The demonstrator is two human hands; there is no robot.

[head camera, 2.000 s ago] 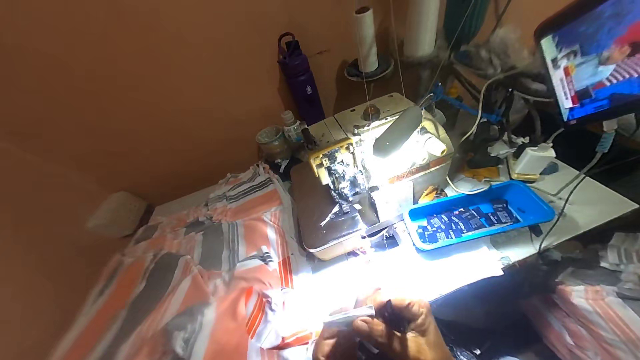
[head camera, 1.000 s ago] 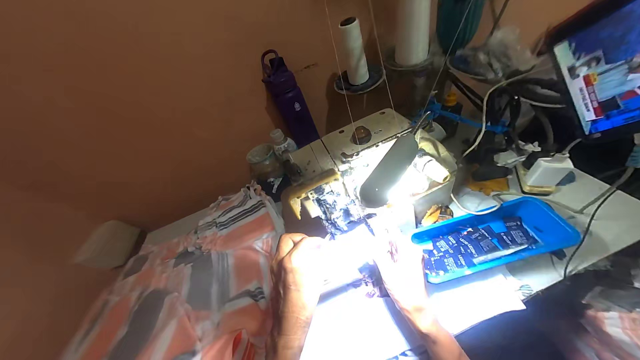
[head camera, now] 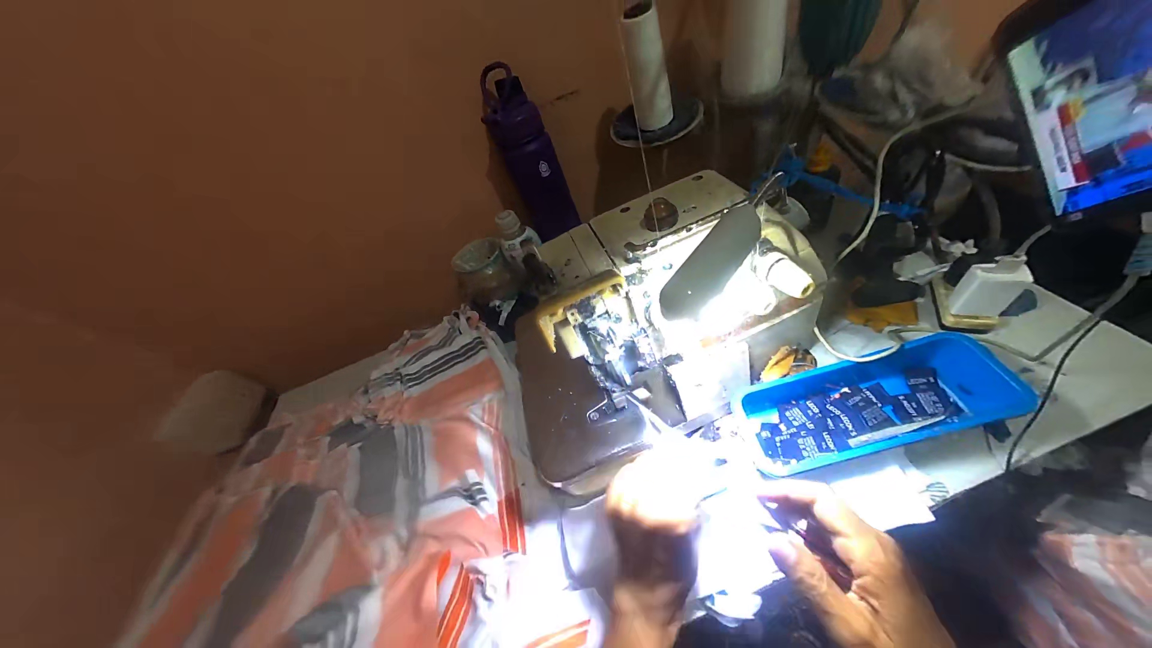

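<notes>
My left hand, blurred and glaring in the lamp light, is just in front of the sewing machine; whether it grips anything is unclear. To its right, my right hand has its thumb and forefinger around a small dark item that I cannot make out, beside washed-out white material. The blue plastic tray with dark printed labels lies beyond my right hand. Striped orange, white and grey fabric is heaped left of the machine.
A purple bottle, a glass jar and a small bottle are by the wall. A thread cone rises behind the machine. Cables, a white plug adapter and a lit screen are at the right.
Both hands were up at the machine's needle area one second ago; now they are back from it, nearer the front edge, with my right hand farther to the right.
</notes>
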